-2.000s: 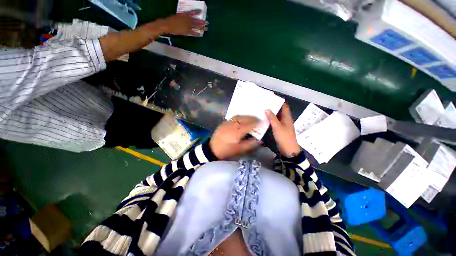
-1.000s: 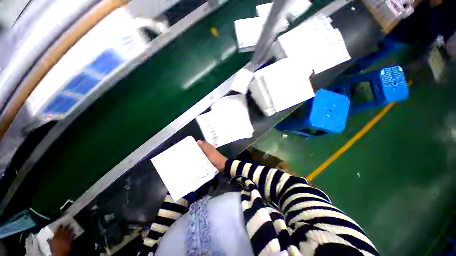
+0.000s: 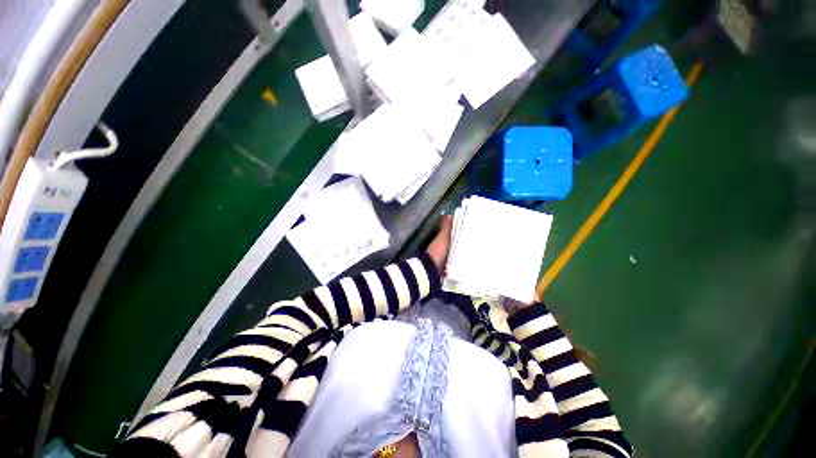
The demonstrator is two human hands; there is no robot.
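A thick stack of white label sheets [image 3: 498, 250] is held in front of my chest, above the floor beside the worktop. My left hand [image 3: 440, 243] grips its left edge, with the fingers partly hidden. My right hand [image 3: 535, 297] is at its lower right corner, almost wholly hidden behind the stack. More white sheets with small print [image 3: 340, 231] lie on the worktop [image 3: 407, 234]. Further piles of white sheets [image 3: 389, 150] lie beyond them, print too blurred to read.
The green conveyor belt [image 3: 234, 148] runs along the left behind a metal edge. A white power strip with blue sockets [image 3: 40, 237] is at far left. Blue stools [image 3: 537, 163] stand on the green floor right of the worktop. A metal post [image 3: 338, 45] rises near the piles.
The view has swung right, towards the stools. The held sheets have moved off the worktop to over the floor side, and now show as a thick stack. The other person's hand has left the view.
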